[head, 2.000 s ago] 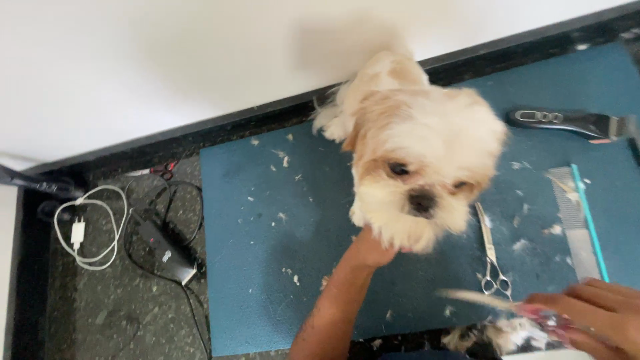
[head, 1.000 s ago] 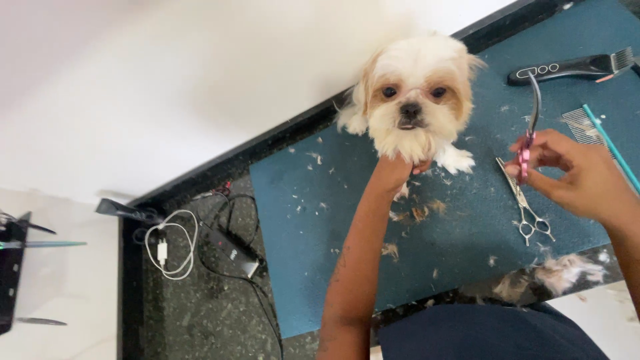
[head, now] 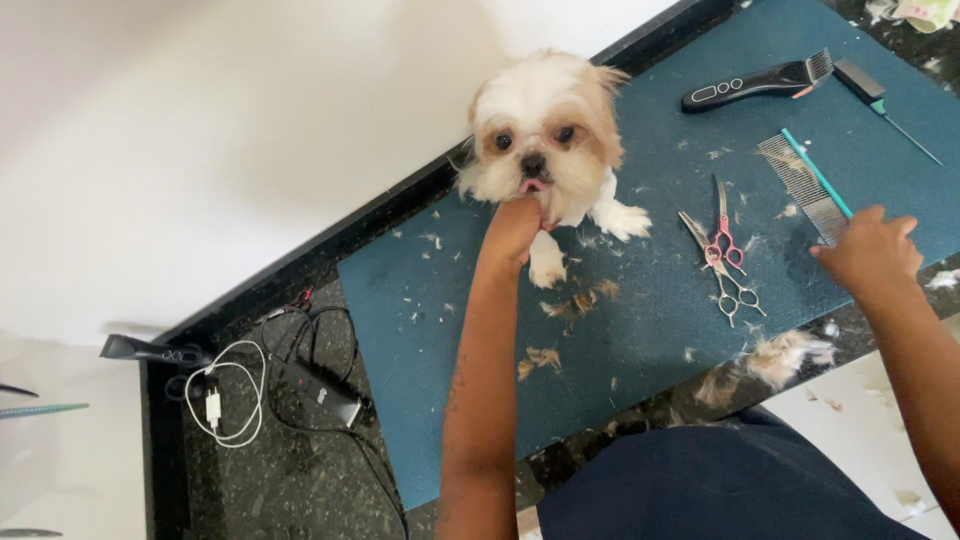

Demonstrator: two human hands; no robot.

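Note:
A small white and tan dog (head: 551, 112) faces me on a blue mat (head: 630, 330), its tongue tip showing. My left hand (head: 517, 229) holds it under the chin, the fingers mostly hidden in its fur. Over at the right, my right hand (head: 874, 251) rests on the lower end of a metal grooming comb with a turquoise spine (head: 817, 169); whether the fingers grip it is unclear. Between the dog and the comb lie pink-handled curved scissors (head: 724, 232), touching silver thinning shears (head: 720, 270).
A black clipper (head: 750, 86) and a rat-tail comb (head: 862, 84) lie at the mat's upper right. Cut hair (head: 787, 356) is strewn over the mat and counter edge. A white cable (head: 259, 382), a black power adapter (head: 319, 394) and another clipper (head: 150, 351) are at the left, near the wall.
The pink scissors, in my right hand one second ago, now lie on the mat by the silver shears. My right hand has moved to the comb. My left hand stays under the dog's chin.

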